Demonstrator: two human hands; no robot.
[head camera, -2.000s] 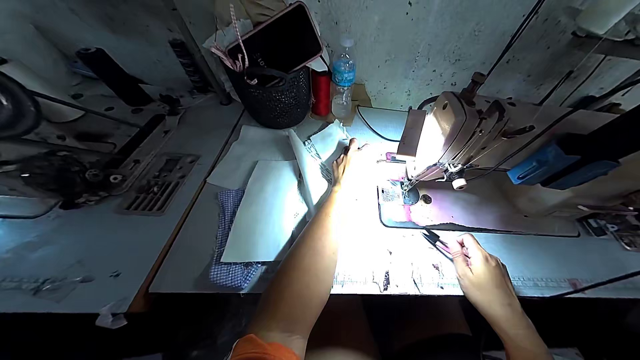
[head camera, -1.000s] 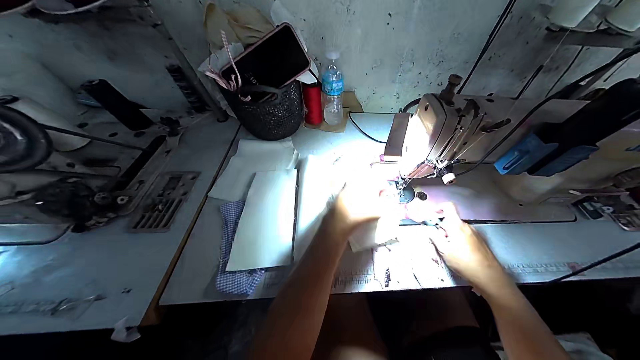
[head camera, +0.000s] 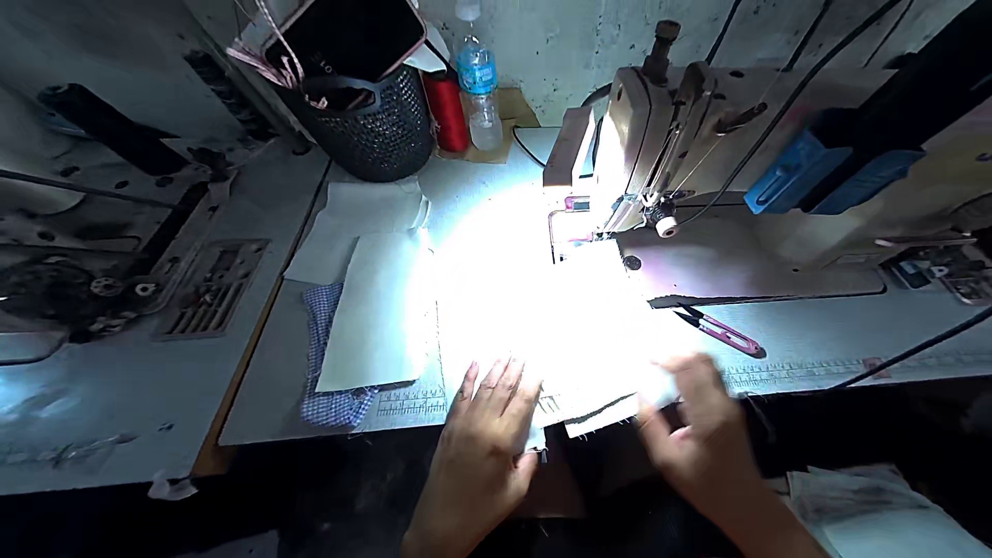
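White fabric (head camera: 589, 333) lies under the needle area of the sewing machine (head camera: 635, 147) and reaches the table's front edge, its outline partly lost in glare. My left hand (head camera: 488, 442) rests flat with fingers spread on its near left part. At the near right corner, my right hand (head camera: 690, 418), slightly blurred, pinches the fabric edge between thumb and fingers. Pink-handled thread snips (head camera: 725, 332) lie on the table to the right of the fabric. Left of my hands, a stack of pale fabric pieces (head camera: 380, 310) lies partly over a blue checked cloth (head camera: 333, 399).
A black basket (head camera: 372, 132) holding a phone stands at the back, beside a red thread spool (head camera: 446, 112) and a water bottle (head camera: 480, 85). A second sewing machine (head camera: 101, 271) is at the left. A ruler strip (head camera: 814, 372) runs along the front edge.
The snips, in my right hand two seconds ago, now lie on the table. My left hand has come from the far side back to the front edge. The view is now nearer the table.
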